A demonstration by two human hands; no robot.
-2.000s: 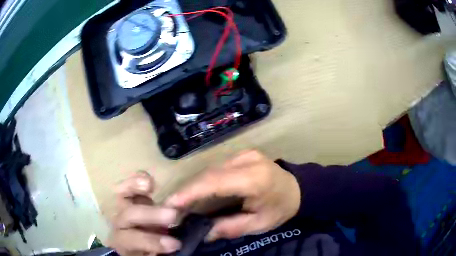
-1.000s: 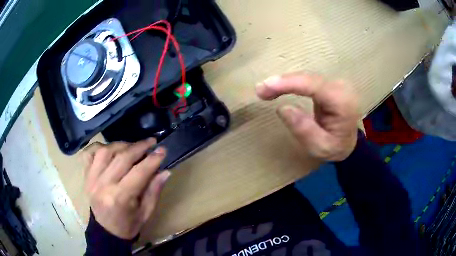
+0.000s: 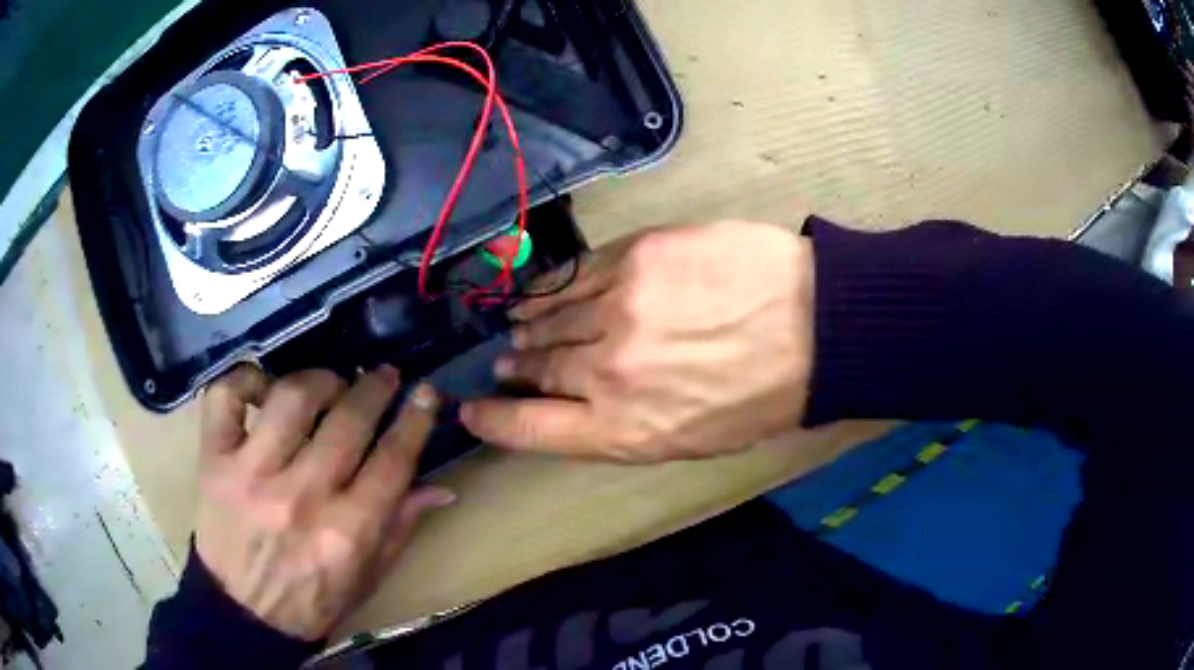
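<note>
The rear cabinet shell (image 3: 452, 461) lies open on the cardboard, partly under the front baffle (image 3: 576, 124). A flat black foam strip (image 3: 468, 380) shows inside the shell along its near side, mostly covered by fingers. My left hand (image 3: 314, 484) has its fingertips on the strip's left end, its thumb outside the near wall; whether it grips is unclear. My right hand (image 3: 661, 343) lies palm down over the shell's right part, fingers apart, fingertips on or beside the strip. Red speaker wires (image 3: 504, 124) loop from the driver (image 3: 262, 164) to a green round part (image 3: 508, 249).
The ribbed cardboard cover (image 3: 838, 118) lies under the work. The green conveyor (image 3: 66, 66) with its pale edge is at upper left. A black heap (image 3: 24, 576) is cut off at the left edge. Blue floor with yellow-black tape (image 3: 904, 474) shows at lower right.
My right hand has come from right of the shell onto it, fingers now inside. My left hand stays at its left near side. The unit sits slightly higher and larger in view.
</note>
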